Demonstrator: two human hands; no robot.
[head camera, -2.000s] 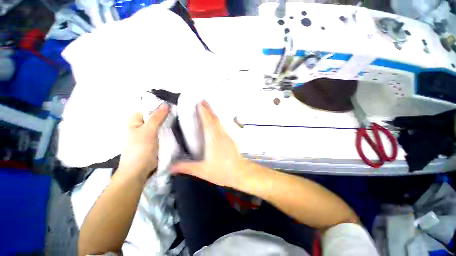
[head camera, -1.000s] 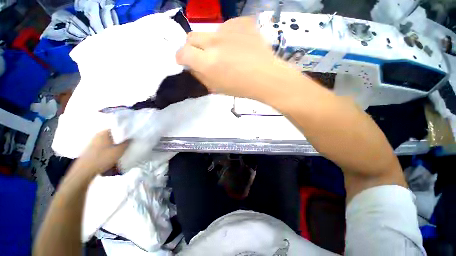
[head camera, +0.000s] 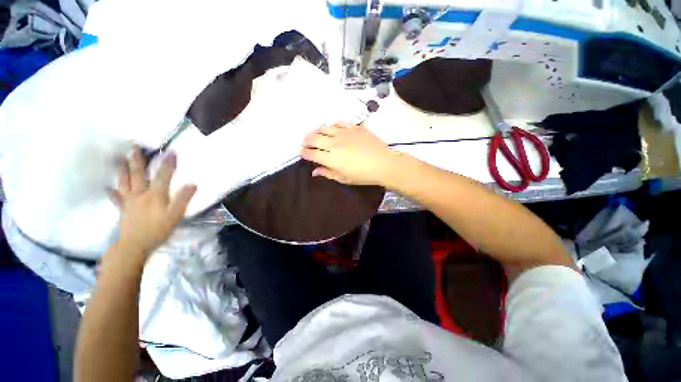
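A large white garment panel (head camera: 67, 142) lies left of the needle, its edge near the presser foot (head camera: 357, 74). A brown rounded piece (head camera: 306, 200) lies along the panel's front edge and hangs over the table edge. Another dark brown area (head camera: 220, 97) shows along the panel farther back. My right hand (head camera: 347, 154) lies flat, fingertips on the panel where it meets the brown piece, just in front of the presser foot. My left hand (head camera: 149, 200) is spread over the panel at left, slightly blurred, fingers apart; it grips nothing that I can see.
The sewing machine (head camera: 523, 45) stands at the back right. A spare brown piece (head camera: 446, 86) lies under its arm beside red-handled scissors (head camera: 518, 158). Black fabric (head camera: 594, 142) lies at the right table end. White cloth (head camera: 190, 298) hangs below the table at left.
The brown rounded piece now shows at the front table edge. My right hand has come down and forward from the back; my left hand has let go of the bunched cloth. The view has shifted.
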